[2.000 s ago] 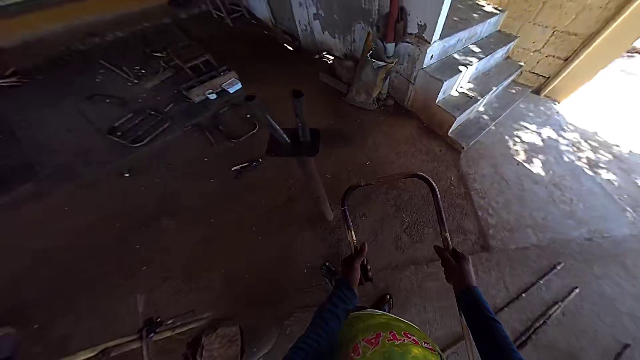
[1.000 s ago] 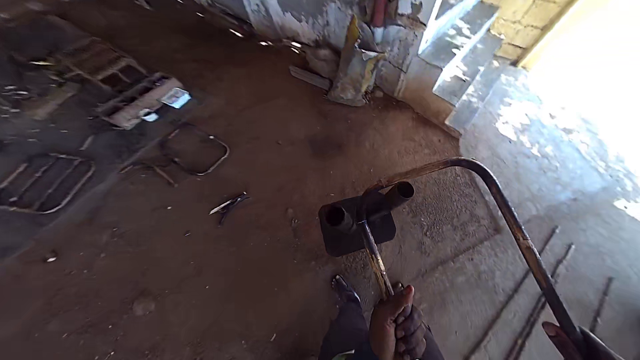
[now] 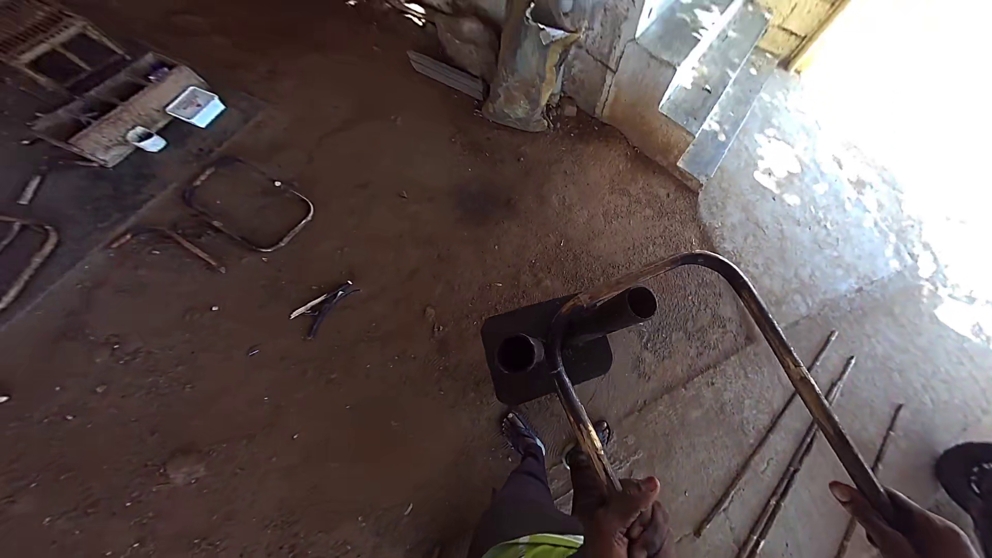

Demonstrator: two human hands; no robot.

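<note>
A bent cane or pole frame (image 3: 783, 356), shaped like a U with rounded corners, is held in both hands at the lower right. Its shorter end is in the grip of my left hand (image 3: 626, 519). Around the longer end, near the bottom right corner, my right hand (image 3: 911, 527) is closed. Behind the frame's left bend stands a dark metal plate (image 3: 535, 387) with two upright open pipes, one pipe (image 3: 519, 354) at the left and another pipe (image 3: 620, 310) leaning right. The frame crosses in front of the plate; whether they touch I cannot tell.
Several thin poles (image 3: 790, 473) lie on the concrete at the right. A bent frame loop (image 3: 306, 217), a small tool or scraps (image 3: 322, 306), a wooden box (image 3: 128, 116) and two white containers (image 3: 195, 106) are at the left. Concrete steps (image 3: 705, 93) and a worn sack (image 3: 523, 77) stand at the back.
Two seconds ago the frame stood to the right of the plate with its bend upward; now it passes in front of the plate and pipes. Both hands keep hold. The view has shifted a lot.
</note>
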